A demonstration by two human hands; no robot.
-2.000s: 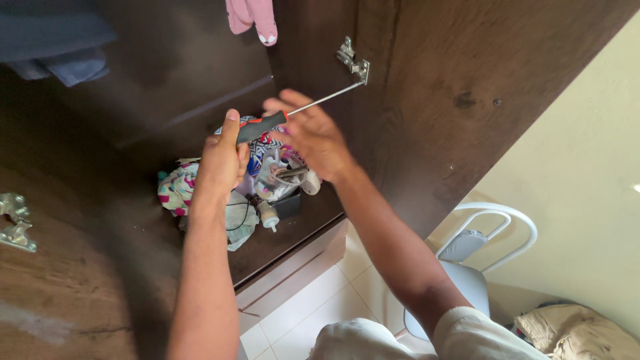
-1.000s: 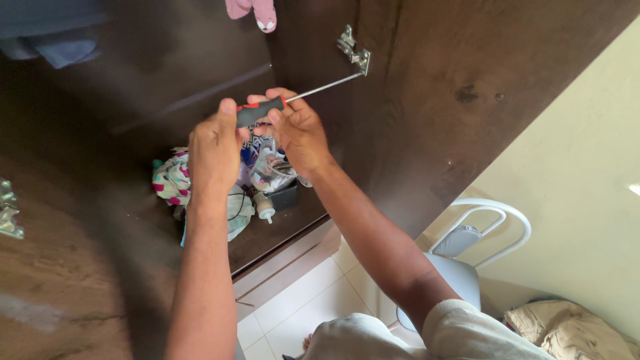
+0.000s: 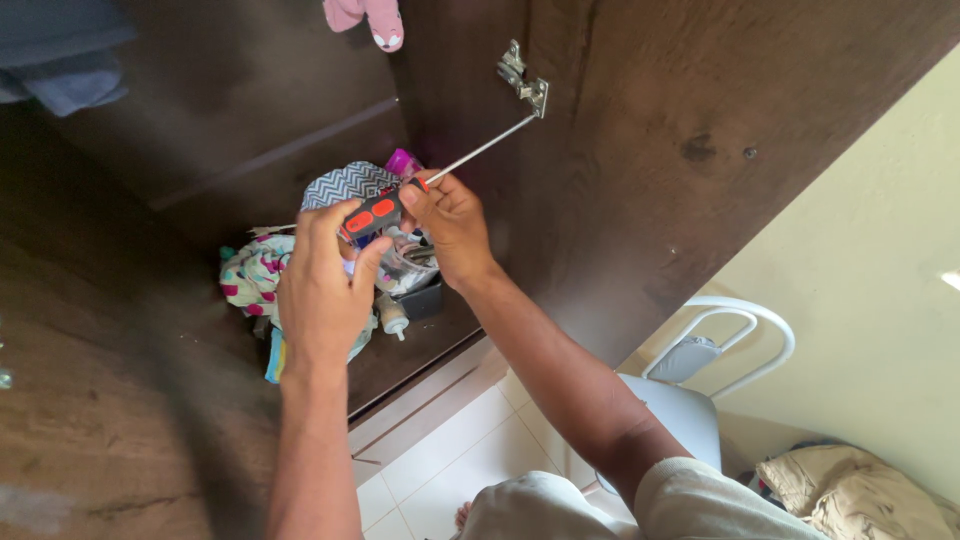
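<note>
A screwdriver (image 3: 377,212) with a black and red handle slants up to the right, its shaft tip at the lower edge of a metal cabinet hinge (image 3: 534,94) on the dark wooden door. My right hand (image 3: 450,225) grips the front of the handle near the shaft, thumb on top. My left hand (image 3: 330,277) is around the rear end of the handle, thumb and fingers spread about it; whether it presses on it I cannot tell. Behind both hands lie cloths and small items in the cabinet.
Below the hands are a spotted cloth (image 3: 255,274), a clear plastic container (image 3: 405,270) and a small bottle (image 3: 393,318). Pink fabric (image 3: 385,26) hangs above. A chair (image 3: 675,405) stands at the lower right, near a beige cloth pile (image 3: 847,487) by the wall.
My right hand, loosely spread two seconds ago, has closed around the front of the handle. The fingers of my left hand have loosened around the rear end. The tip remains at the hinge.
</note>
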